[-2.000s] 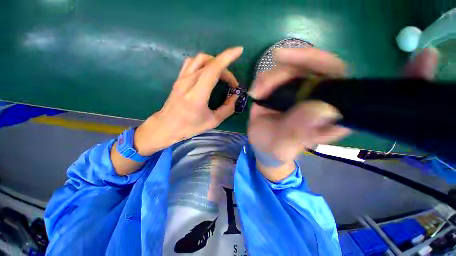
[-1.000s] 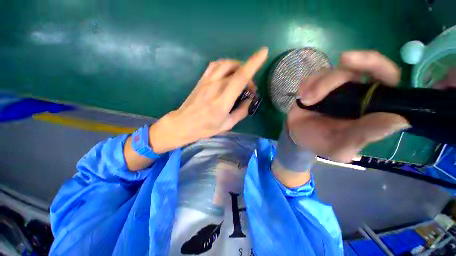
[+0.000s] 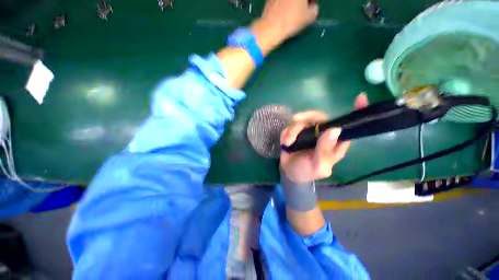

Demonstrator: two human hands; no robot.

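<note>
My right hand [image 3: 314,156], with a grey wristband, holds the black electric screwdriver [image 3: 366,121]. Its nose points left, over the right edge of the round dotted metal screw tray [image 3: 268,130]. My left hand [image 3: 285,21], with a blue wristband, is stretched to the far side of the green surface [image 3: 137,71]. It is blurred and partly cut off by the top edge; what its fingers hold cannot be told. Small dark units [image 3: 104,10] are spaced along the far side, another unit [image 3: 372,10] to the right of my left hand.
A pale green fan [image 3: 391,60] stands at the right, beside the screwdriver's rear. The black cord [image 3: 405,163] runs along the right near side. A power strip [image 3: 443,186] is at the near right edge, a white paper tag [image 3: 40,82] at the far left. White cables hang at left.
My left hand has moved from beside the tray to the far side; the dark unit it pinched no longer shows there. The screwdriver is still in my right hand. The view has shifted, showing the far row.
</note>
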